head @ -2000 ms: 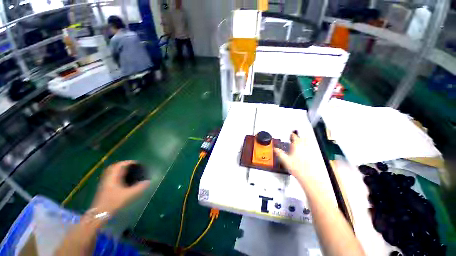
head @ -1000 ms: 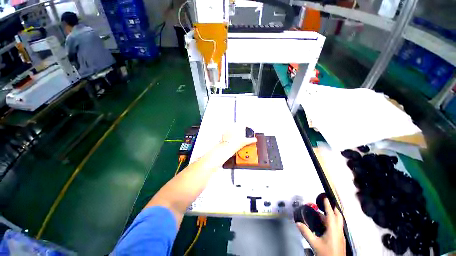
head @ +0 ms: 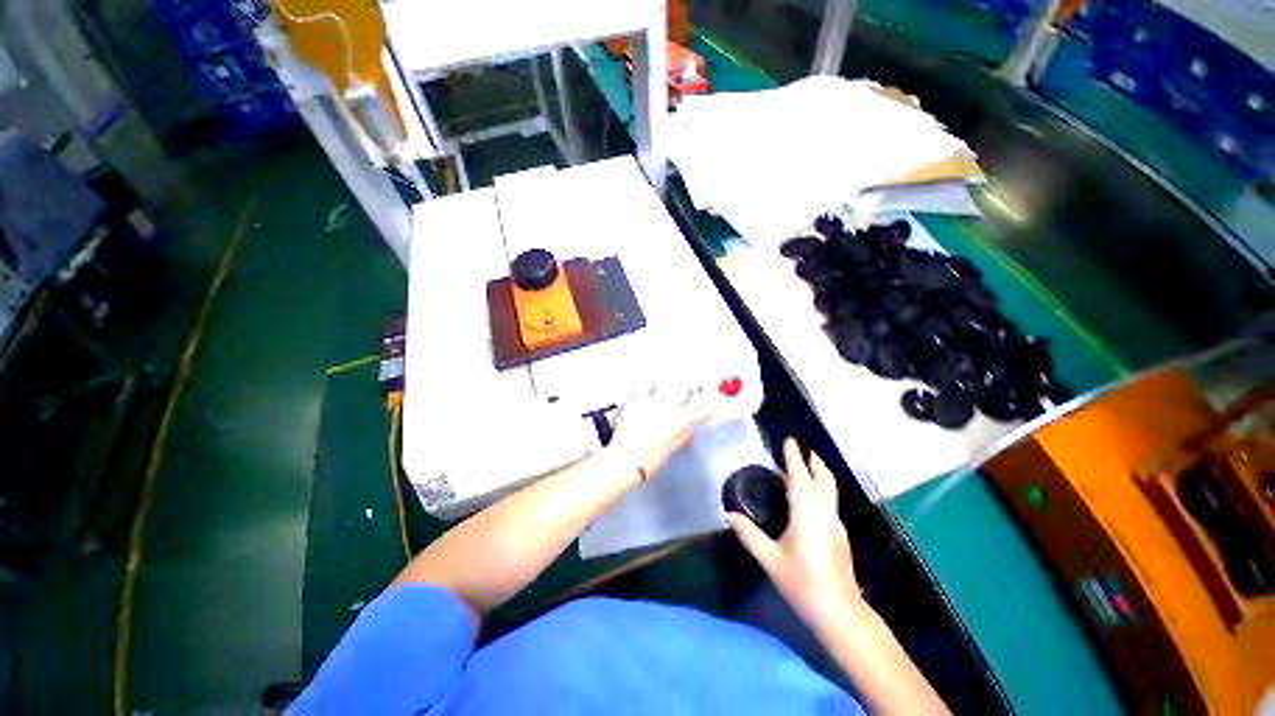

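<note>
A round black part (head: 534, 267) sits on the orange block (head: 545, 311) of the fixture, on a dark brown plate (head: 604, 301) on the white robot base (head: 476, 413). My left hand (head: 653, 425) is over the front edge of the base, beside the control buttons, with no part visible in it; its fingertips are hard to make out. My right hand (head: 807, 539) holds a round black housing (head: 757, 495) in front of the base's right corner, below the red emergency stop (head: 730, 386).
A heap of black parts (head: 930, 315) lies on white paper to the right. Stacked white sheets (head: 818, 147) are behind it. The orange press (head: 1119, 518) stands at the lower right. The robot's gantry (head: 524, 31) rises at the back.
The view has swung right and down, bringing the press in. My left hand has left the fixture and come to the base's front edge, leaving a black part there. My right hand still holds a housing.
</note>
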